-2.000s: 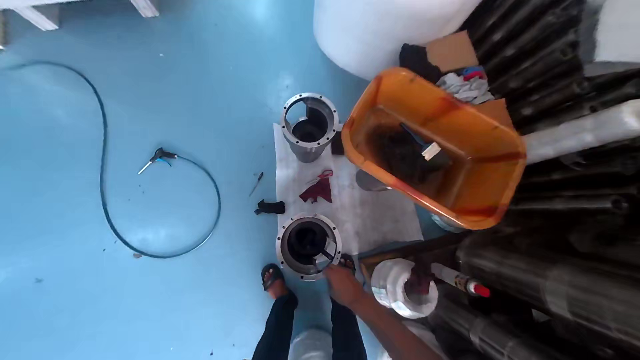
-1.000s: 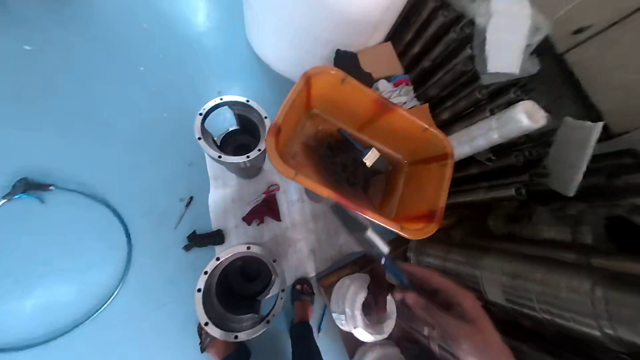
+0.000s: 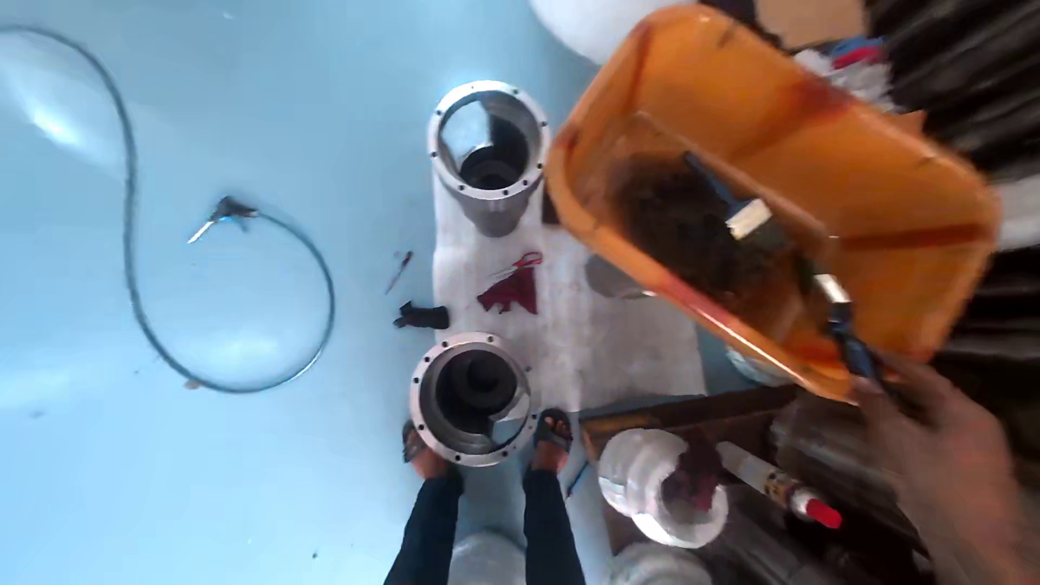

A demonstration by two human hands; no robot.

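My right hand (image 3: 934, 431), blurred, grips a paintbrush (image 3: 841, 313) by its dark blue handle; its bristle end reaches down into the orange plastic tub (image 3: 910, 236). A second brush (image 3: 747, 215) with a pale ferrule lies in the tub beside dark, wet-looking residue. My left hand is out of view. One flanged metal cylinder (image 3: 479, 398) stands upright at my feet, and another flanged cylinder (image 3: 487, 138) stands farther off, left of the tub. Between them, on a white sheet (image 3: 617, 349), lie a dark red cloth (image 3: 513, 291) and red-handled scissors (image 3: 526, 260).
An air blow gun (image 3: 227, 211) with its hose lies on the blue floor at left. A black glove or cloth (image 3: 422, 316) and a thin tool (image 3: 399, 271) lie by the sheet. White wrapped rolls (image 3: 650, 479) and a red-capped tube (image 3: 780, 487) are at lower right, near dark pipes.
My right hand, over the near cylinder two seconds ago, has moved right to the tub with the brush. The brush end is now inside the tub. The view has shifted considerably.
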